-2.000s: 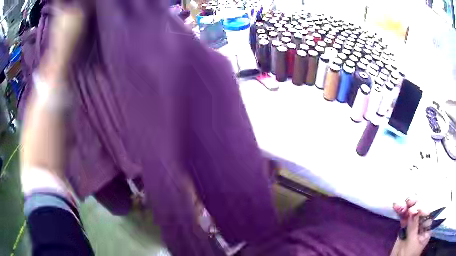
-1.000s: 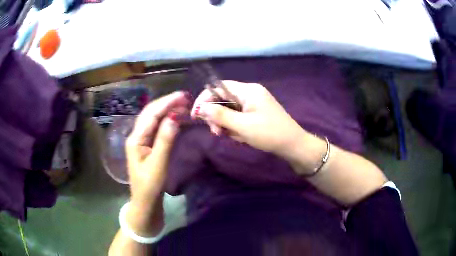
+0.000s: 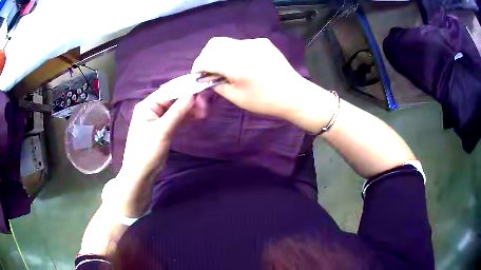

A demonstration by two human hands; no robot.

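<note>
Purple trousers (image 3: 211, 124) lie over the lap and reach up to the table's edge. My left hand (image 3: 150, 129) is above them with thumb and fingers pinched together; whether they hold a needle or thread cannot be seen. My right hand (image 3: 258, 76) touches the left fingertips from the right. Small scissors (image 3: 212, 83) show in part as a dark and silver sliver at its fingers; the rest is hidden by the hand.
A white-covered table (image 3: 105, 23) is at the upper left. A box of small spools (image 3: 76, 96) and a round waste basket (image 3: 87, 164) stand left of the lap. Purple garments hang at right (image 3: 435, 68) and far left. The floor is green.
The trousers, lifted two seconds ago, now lie on the lap. Both hands have come together, their fingertips touching. The view has shifted down, showing more floor and the whole basket.
</note>
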